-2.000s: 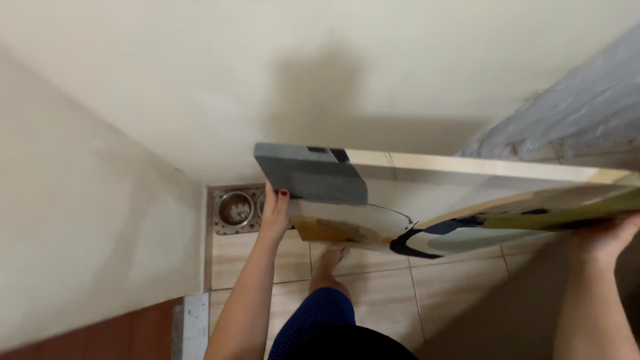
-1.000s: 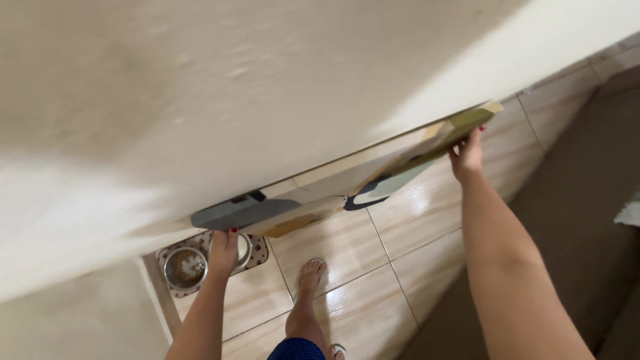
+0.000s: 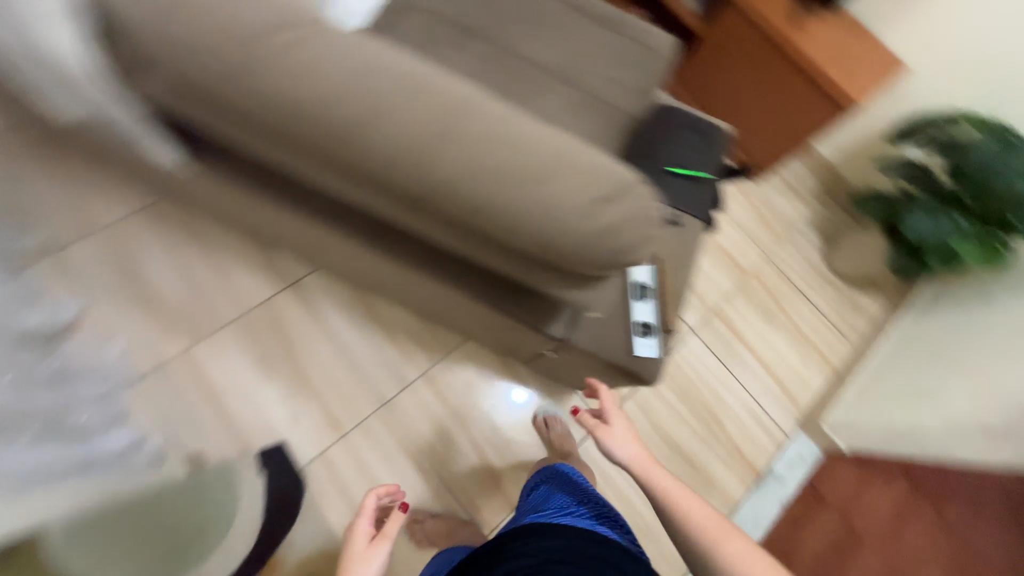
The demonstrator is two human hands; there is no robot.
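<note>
My left hand (image 3: 374, 524) is low in the view, fingers loosely curled and holding nothing. Just left of it lies part of the painted canvas panel (image 3: 144, 512), with a pale green shape and a black curved band, cut off by the view's lower left edge. My right hand (image 3: 610, 424) hovers right of centre with its fingers apart and nothing in it, over the floor near the front corner of a beige sofa (image 3: 448, 144). Motion blurs much of the view.
A dark item with a green stripe (image 3: 680, 160) hangs on the sofa near a wooden cabinet (image 3: 768, 80). A leafy green plant (image 3: 952, 192) stands at the right by the wall. Greyish translucent sheeting (image 3: 64, 384) is at the left. Reddish flooring (image 3: 920, 512) lies lower right.
Both hands held the painted panel against the wall earlier; now they are off it and empty. The view has swung widely from the wall to the sofa.
</note>
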